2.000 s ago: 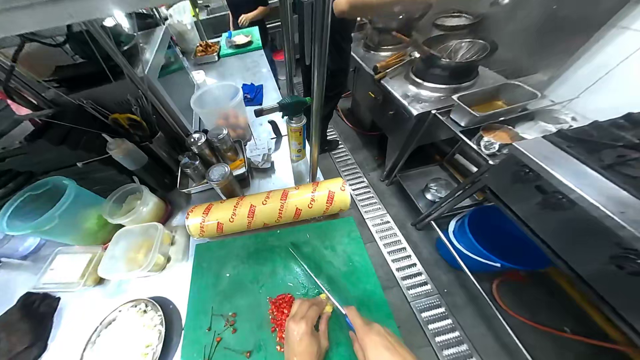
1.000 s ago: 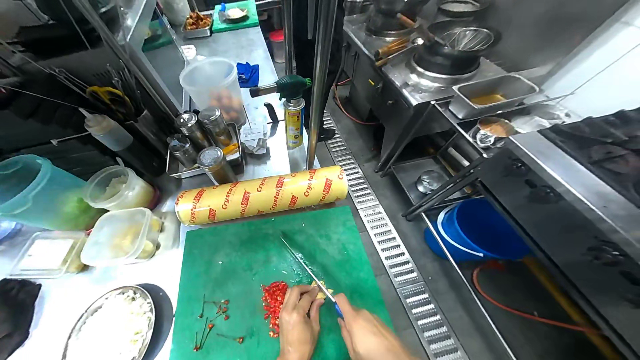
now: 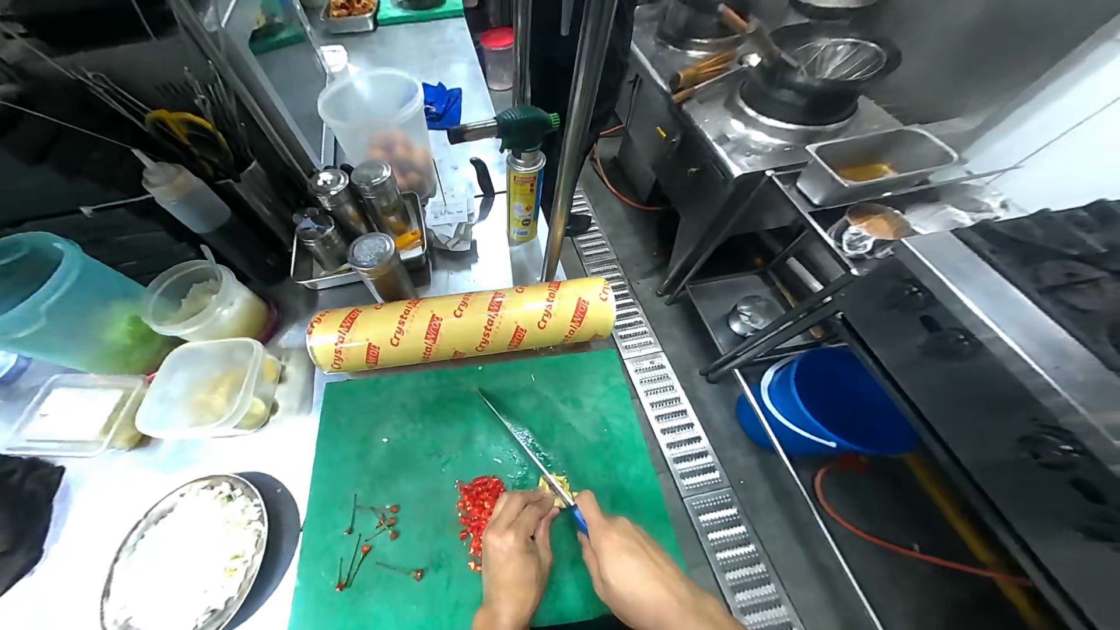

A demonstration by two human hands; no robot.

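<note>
My right hand [image 3: 626, 556] grips the blue handle of a kitchen knife [image 3: 523, 444], whose blade points away and to the left over the green cutting board [image 3: 420, 437]. Under and beside the blade lie small pale yellow pieces [image 3: 557, 490]. My left hand [image 3: 518, 542] is just left of them, its fingers curled at the pieces; whether it pinches any is hidden. Chopped red chili [image 3: 479, 509] lies in a pile against my left hand's left side. Several chili stems [image 3: 365, 549] are scattered on the board farther left.
A roll of plastic wrap [image 3: 464, 322] lies along the board's far edge. Beyond it stand shaker jars on a tray [image 3: 334, 278] and a blowtorch [image 3: 523, 175]. At left are a plate of chopped white food [image 3: 194, 551] and plastic tubs [image 3: 208, 389]. Stoves and a blue bucket [image 3: 822, 402] are at right.
My hands remain close together at the yellow pieces, with the knife in my right hand. The person seen at the far table in the earliest frame is out of view there.
</note>
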